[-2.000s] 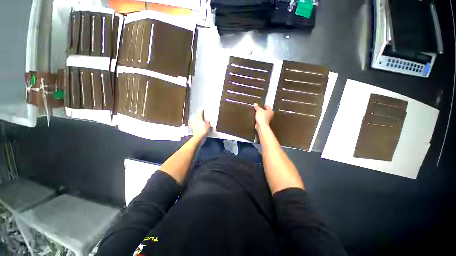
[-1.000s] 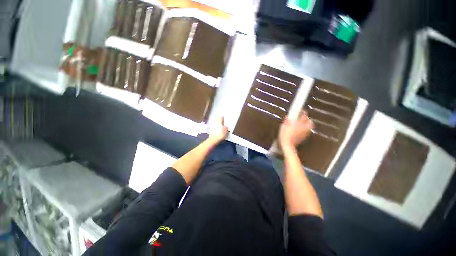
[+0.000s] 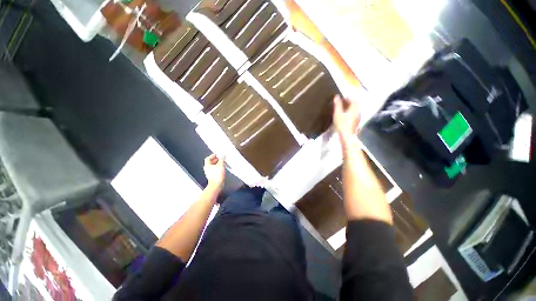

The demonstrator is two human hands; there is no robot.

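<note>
A stack of dark brown card pocket panels (image 3: 320, 82) on white backing sheets lies in front of me, its sheets slanting. My right hand (image 3: 347, 116) is at the stack's right edge, with thumb and fingertips on the outer sheet's edge beside the upper panel. My left hand (image 3: 214, 171) is at the near white edge, its fingers curled; whether it grips the sheet is unclear. Another fanned panel stack (image 3: 203, 67) lies to the left. Beyond my right forearm lies a panel sheet (image 3: 322, 204), partly covered by the forearm.
A black bundle with a green label (image 3: 455, 131) lies at the right, a pale device with a keypad (image 3: 479, 261) below it. A single-panel sheet (image 3: 432, 264) is at lower right. A reddish-brown bundle (image 3: 126, 26) is upper left. A white board (image 3: 154, 187) and bins (image 3: 50, 258) are lower left.
The view has turned and shifted left. My right hand has left the two-panel sheet and moved to the right edge of the fanned stack. My left hand has moved to that stack's near edge.
</note>
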